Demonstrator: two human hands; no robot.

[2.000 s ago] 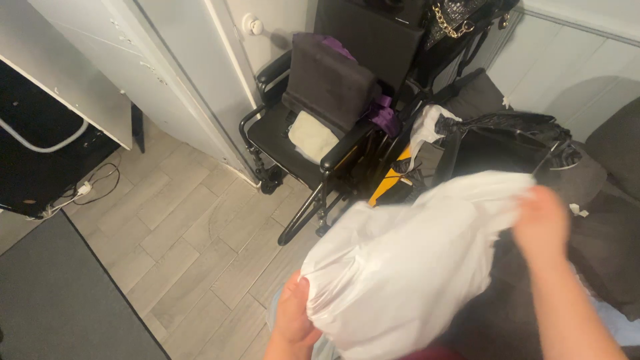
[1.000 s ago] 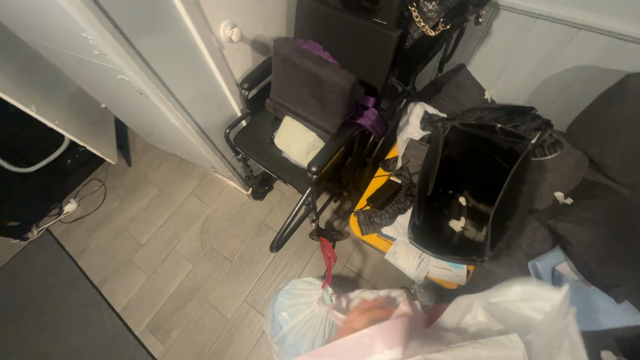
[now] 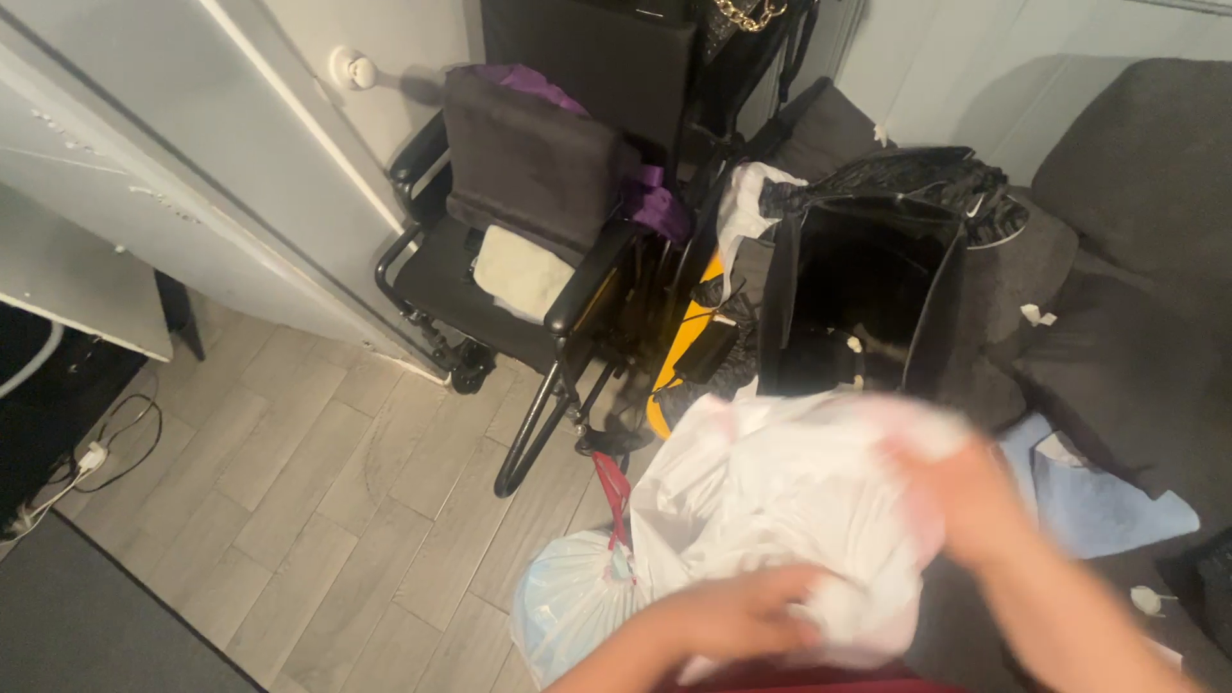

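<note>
A crumpled white plastic bag is held up in front of me, between my two hands. My left hand grips its lower part, with the fingers partly hidden in the folds. My right hand is blurred and holds the bag's upper right side. Just beyond the bag stands a black open-topped bin with a few small white scraps inside. A tied, filled translucent white bag with a red drawstring rests on the floor, left of the held bag.
A black wheelchair with a dark cushion and a folded cream cloth stands by the wall. A grey sofa bears a light blue cloth and a black sneaker. A cable with a white plug lies at the left.
The white bag was spread wide between my hands two seconds ago, then lay low at the bottom edge; now it is raised and bunched up, covering the front of the black bin.
</note>
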